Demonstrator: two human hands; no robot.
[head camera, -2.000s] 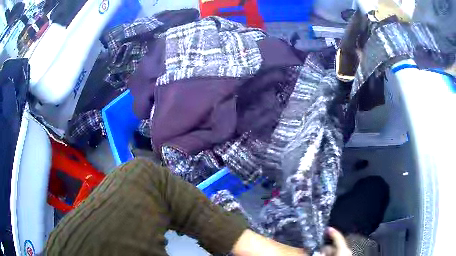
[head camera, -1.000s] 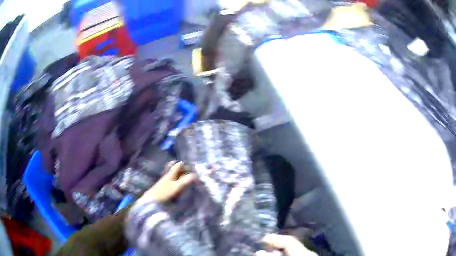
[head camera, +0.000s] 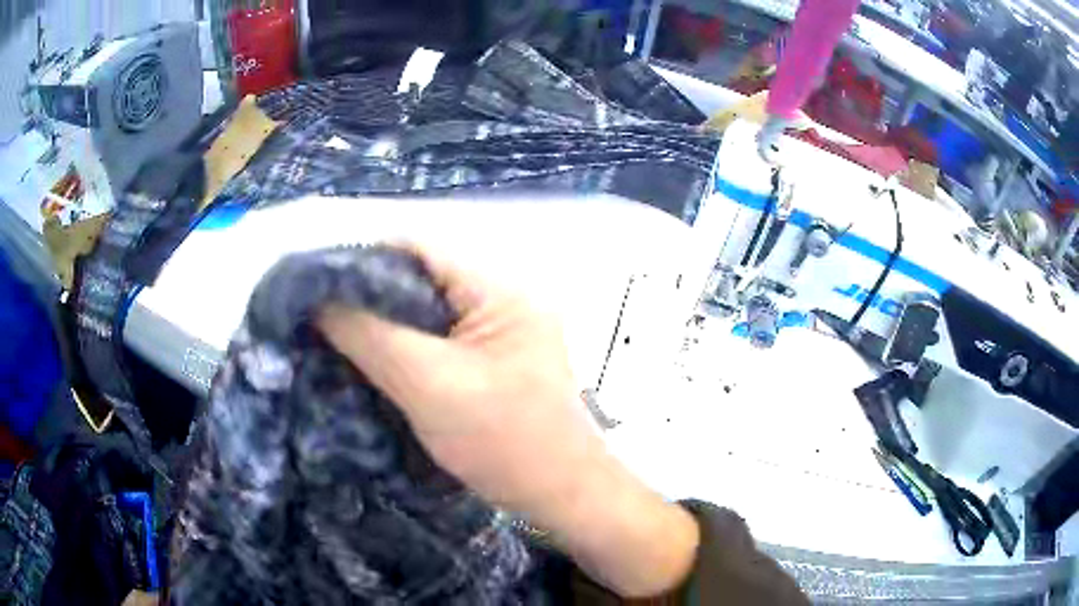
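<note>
My right hand (head camera: 473, 379) is bare, with a dark sleeve, and grips the folded top of a fuzzy dark grey plaid garment (head camera: 272, 474). It holds the garment up over the front left of the white table (head camera: 497, 255); the garment's lower part runs out of the bottom of the picture. Only a small bit of skin, perhaps my left hand (head camera: 142, 598), shows at the bottom left edge; what it does is hidden. The sewing machine head (head camera: 816, 237) stands at the right, its presser foot and needle area (head camera: 757, 326) apart from the garment.
Stacked dark plaid pieces (head camera: 532, 148) curve along the table's far side. Black scissors (head camera: 958, 509) and small tools lie at the right by the machine. A grey box with a fan (head camera: 148, 95) stands at far left. A pink item (head camera: 811, 53) hangs above the machine head.
The view has turned from the blue bin and floor to the table and machine. The plaid garment has come up from beside the table to its front edge, in my right hand.
</note>
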